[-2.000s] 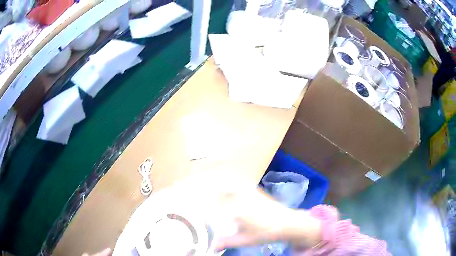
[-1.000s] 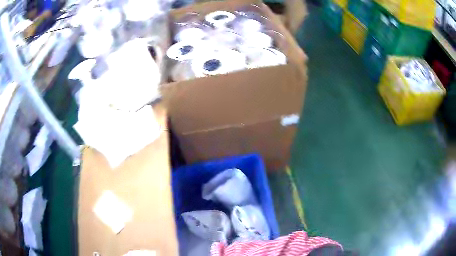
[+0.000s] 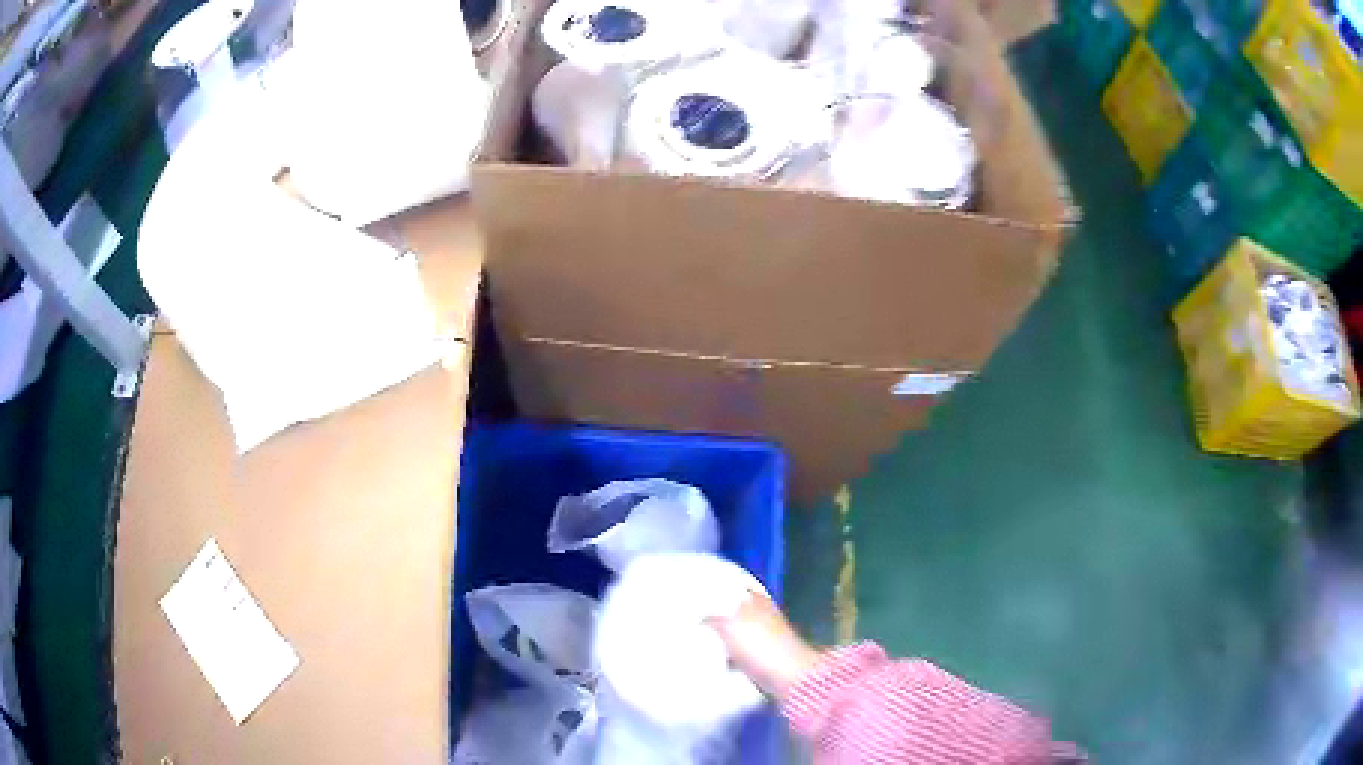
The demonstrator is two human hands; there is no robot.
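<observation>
My right hand (image 3: 765,643), in a pink-and-white striped sleeve, holds a white rounded item (image 3: 673,635) by its right side. The item is overexposed, so its details do not show. It is at the blue bin (image 3: 620,444), among whitish translucent bags (image 3: 538,628) with open, crumpled tops. The fingertips are on the item's surface; the thumb cannot be made out. My left hand is not in view.
A large open carton (image 3: 748,277) of clear units with white rings stands behind the bin. The tan bench (image 3: 344,553) at left bears a leaflet (image 3: 232,631) and white foam sheets (image 3: 284,299). A yellow crate (image 3: 1241,359) stands at right.
The view has swung right and moved nearer the bin and carton. My right hand, earlier over the bench and then cut off at the lower edge, is now in the bin area on the white item.
</observation>
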